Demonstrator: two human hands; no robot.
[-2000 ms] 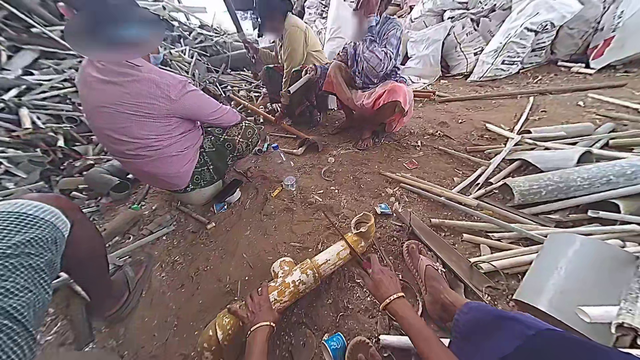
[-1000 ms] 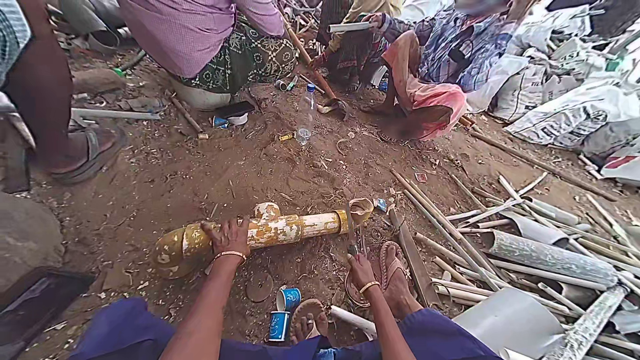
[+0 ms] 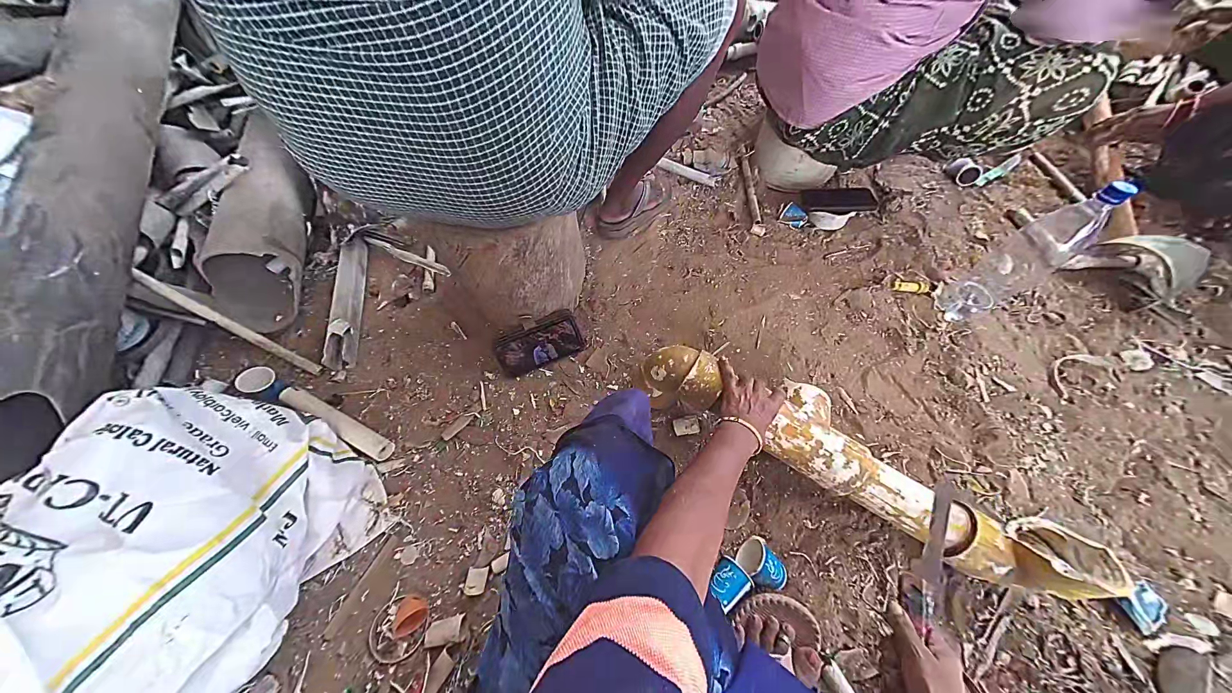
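Observation:
A yellow-painted plastic pipe with fittings (image 3: 837,462), its paint worn to white in patches, lies slantwise on the dirt. My left hand (image 3: 751,399) grips it near the rounded elbow (image 3: 679,375) at its upper left end. At lower right my right hand (image 3: 926,654) holds a long flat metal blade (image 3: 936,553), blurred, which stands across the pipe in view; whether it touches cannot be told. The pipe's other end is a broken, open socket (image 3: 1073,558).
Two seated people, one in a checked cloth (image 3: 452,106), are at the top. A phone (image 3: 539,343), a plastic bottle (image 3: 1039,250), blue paper cups (image 3: 760,563) and a printed white sack (image 3: 164,539) lie around. Pipe scraps (image 3: 255,231) fill the upper left.
The view has swung far to the left, bringing in the sack and the phone. My left hand stays on the pipe near its elbow, and the blade is still in my right hand.

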